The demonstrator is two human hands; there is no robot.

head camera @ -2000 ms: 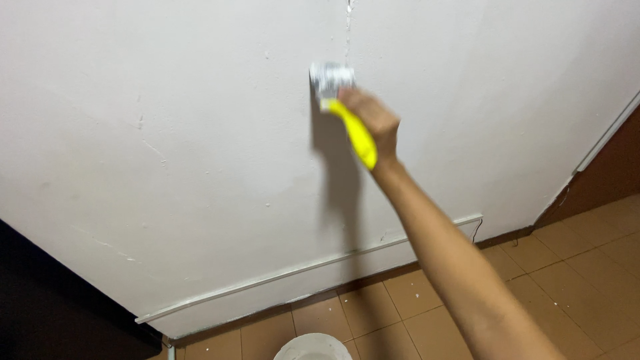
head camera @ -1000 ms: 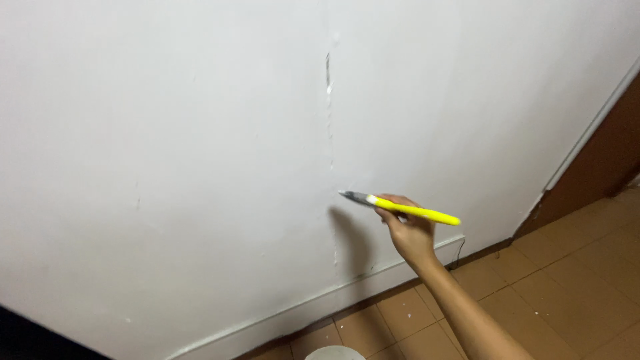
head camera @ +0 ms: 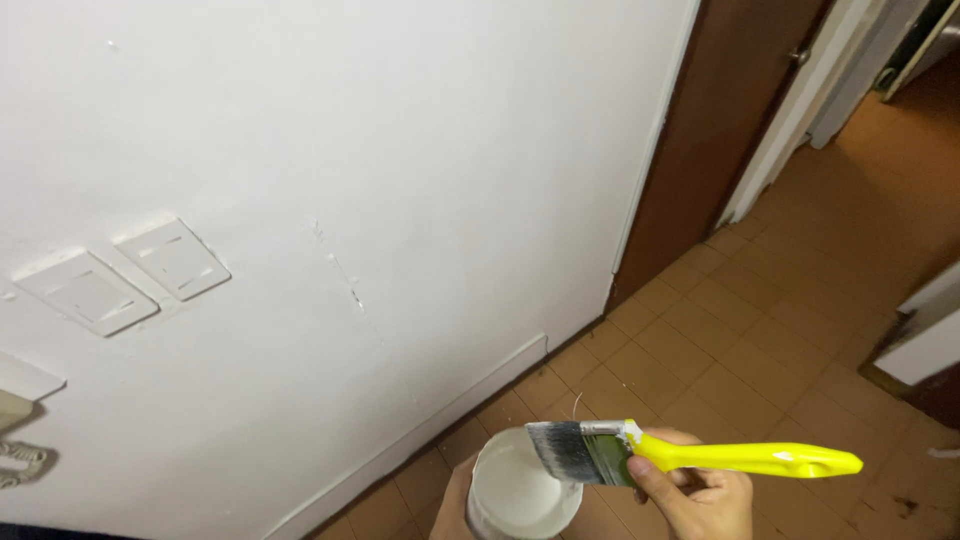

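My right hand (head camera: 694, 484) grips a paintbrush (head camera: 735, 457) with a yellow handle near its metal ferrule. The dark bristles, smeared with white, lie over the right rim of a round container of white paint (head camera: 517, 487). At the container's left side, my left hand (head camera: 455, 502) holds it; most of that hand is hidden or out of view. A thin crack (head camera: 358, 300) runs down the white wall (head camera: 450, 187), with small rough patches along it.
Two white wall plates (head camera: 174, 259) are on the wall at left, with other fittings below them. A low baseboard (head camera: 420, 450) meets the brown tiled floor (head camera: 712, 337). To the right stand a brown door (head camera: 720, 127) and a white frame; a wall corner juts in at far right.
The brush has left the wall and is now over the container, which my left hand holds. Earlier the brush was against or close to the wall. The view has swung, bringing in the wall plates and door.
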